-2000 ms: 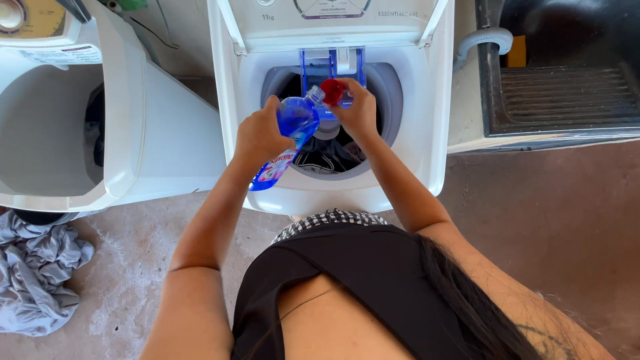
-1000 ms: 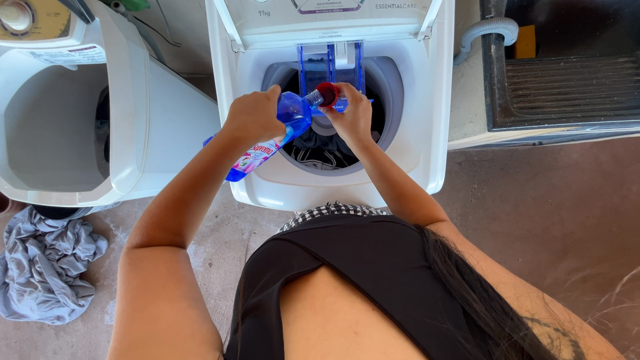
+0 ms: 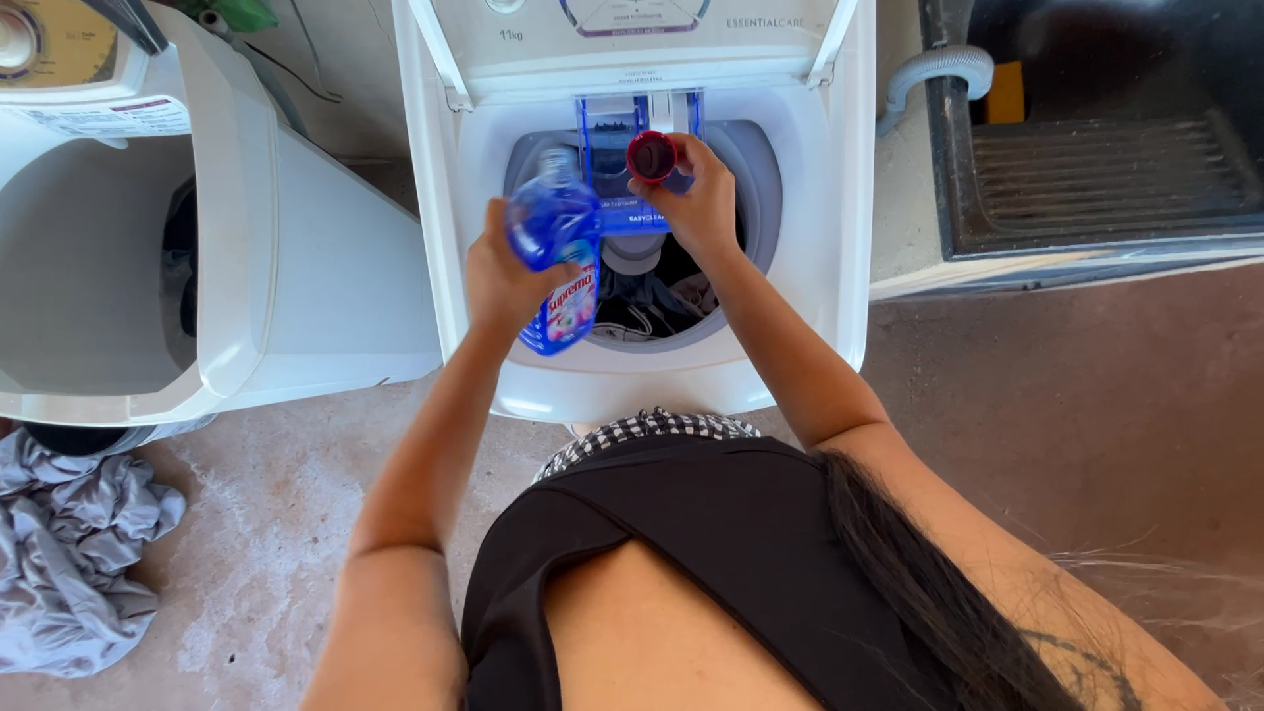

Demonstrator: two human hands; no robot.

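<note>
My left hand (image 3: 513, 272) grips a blue plastic bottle of fabric softener (image 3: 565, 232), its open neck pointing up, over the left side of the drum opening. Between the fingers of my right hand (image 3: 699, 197) is a red cap (image 3: 652, 157) with its hollow side facing me; how much liquid it holds I cannot tell. The cap is above the blue translucent dispenser drawer (image 3: 612, 143) of a white top-loading washing machine (image 3: 810, 227), whose lid is raised. Dark clothes (image 3: 657, 301) lie in the drum below my hands.
At the left stands a second white washing tub (image 3: 326, 237) with dark cloth inside. Crumpled grey fabric (image 3: 79, 553) lies on the floor near it. A black sink with a ribbed washboard (image 3: 1106, 168) is at the right, with a grey corrugated hose (image 3: 938, 74) over its edge.
The bottle was tilted with its neck at the red cap; now it is more upright and apart from the cap, to the left. Both hands have kept their hold.
</note>
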